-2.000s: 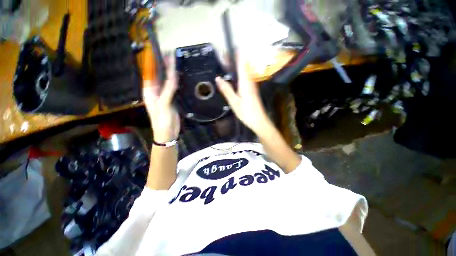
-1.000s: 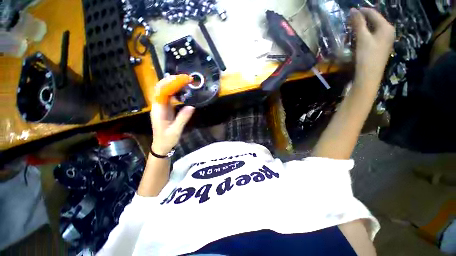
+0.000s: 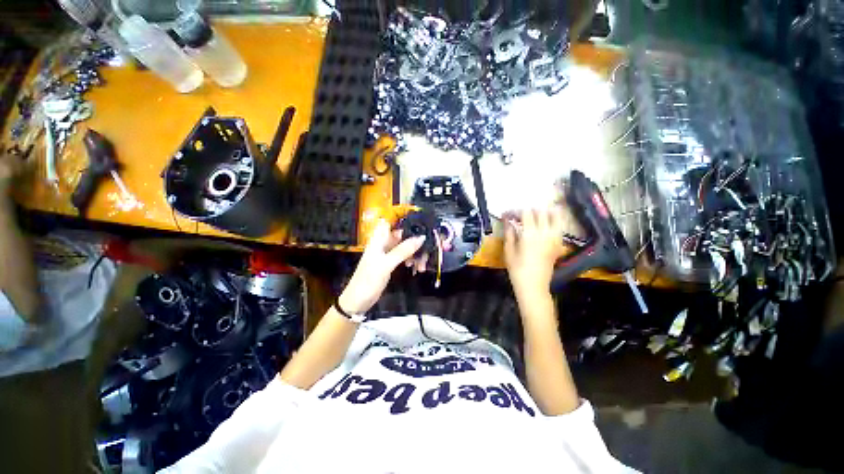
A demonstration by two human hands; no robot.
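The black appliance base housing [image 3: 460,248] lies at the front edge of the bench, with its squared end away from me and two straight black bars [image 3: 481,193] beside it. My left hand [image 3: 382,262] is over the housing's left side. It holds a small black part [image 3: 418,223] with thin red and yellow leads, and the orange-handled tool [image 3: 389,216] is tucked in the same hand. My right hand [image 3: 536,243] is on the bench right of the housing, fingers bent down beside the glue gun. Whether its fingertips pinch anything is hidden.
The black and red glue gun [image 3: 596,225] lies close right of my right hand. Behind are heaped small parts [image 3: 444,88]. Left stand the perforated tray [image 3: 337,139] and second housing [image 3: 217,176]. Wire harnesses [image 3: 740,250] lie right. A person's arm [image 3: 18,250] is far left.
My right hand has come back from the harnesses to beside the glue gun. My left hand now holds a small black part with leads over the housing. The view has shifted, showing more bench.
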